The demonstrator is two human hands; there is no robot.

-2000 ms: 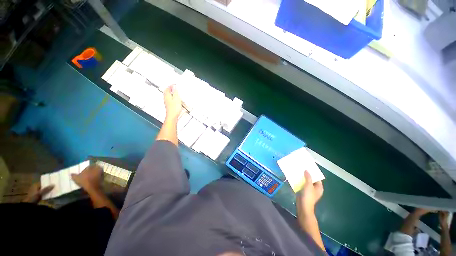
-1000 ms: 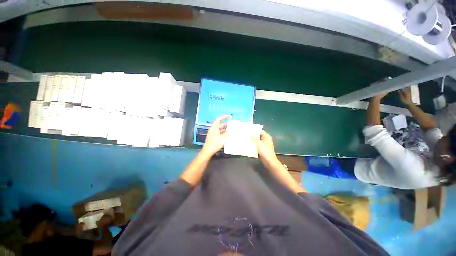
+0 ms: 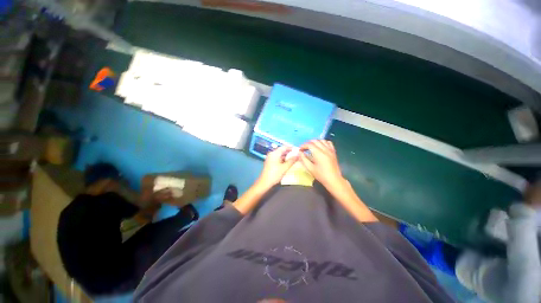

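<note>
My left hand (image 3: 277, 164) and my right hand (image 3: 322, 160) are close together at the near edge of the digital counting scale (image 3: 295, 114). Their fingertips meet at a small pale piece, too blurred to name. A label sheet (image 3: 298, 176), yellowish side showing, lies between and just below the hands, against my shirt. Which hand holds the sheet is hard to tell; the right fingers cover its upper edge. The scale's blue platform carries nothing; its keypad is partly hidden by my hands. Stacked white boxes (image 3: 184, 97) stand in long rows left of the scale.
An orange-and-blue object (image 3: 102, 79) sits beyond the rows' far end. A person in black at lower left handles white boxes at a brown shipping carton (image 3: 199, 187) on the floor. Another person's pale sleeve (image 3: 508, 251) is at right. A raised white shelf (image 3: 474, 35) overhangs the bench (image 3: 379, 171).
The view has turned. The sheet, earlier held white side up between both hands, now shows yellowish and lower. My hands have come together at the fingertips.
</note>
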